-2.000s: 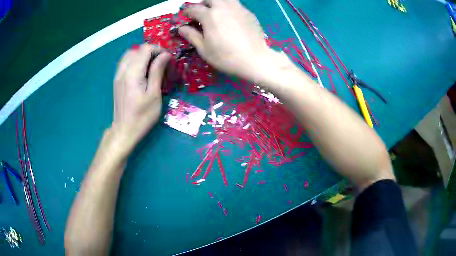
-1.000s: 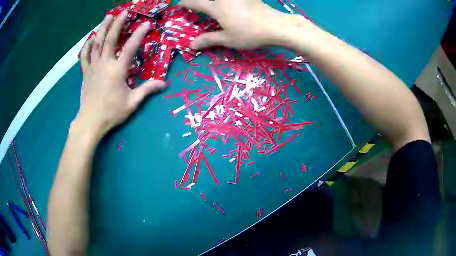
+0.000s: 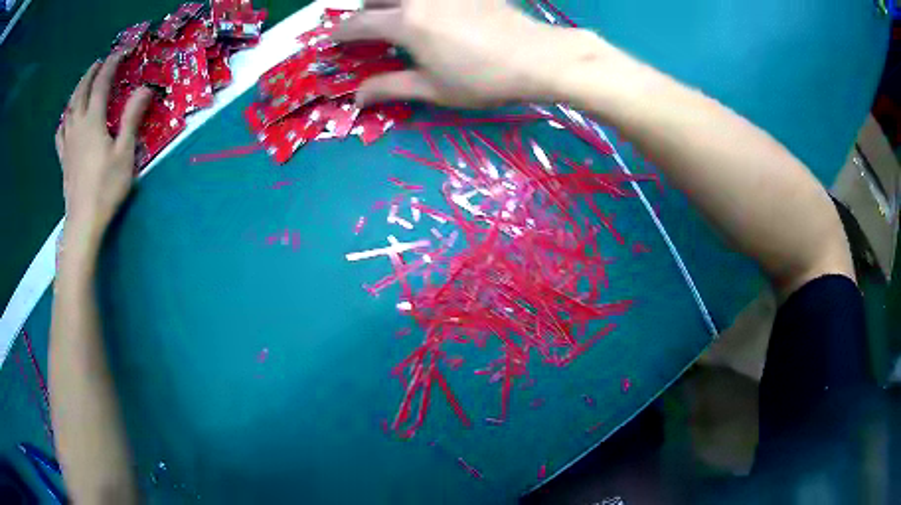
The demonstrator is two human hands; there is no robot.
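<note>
Small red circuit boards lie in two groups at the far side of the bench. My left hand (image 3: 99, 143) rests against the left heap of boards (image 3: 183, 64), fingers spread over its near left edge, at or past the pale bench edge. My right hand (image 3: 435, 54) lies over the right group of boards (image 3: 316, 84), fingers pointing left, thumb apart and low on the boards. The fingertips are blurred and partly cut off by the top edge, so I cannot tell whether it grips a board.
A heap of thin red break-off rails (image 3: 514, 261) with white bits spreads over the green mat (image 3: 227, 325) at centre. Long thin strips (image 3: 35, 370) lie at the left edge. A blue-handled tool (image 3: 40, 468) is at bottom left. A cardboard box (image 3: 874, 187) shows at right.
My left hand has moved left, and the boards now lie in two groups with a gap between them. My right hand stays over the right group. The view has shifted slightly.
</note>
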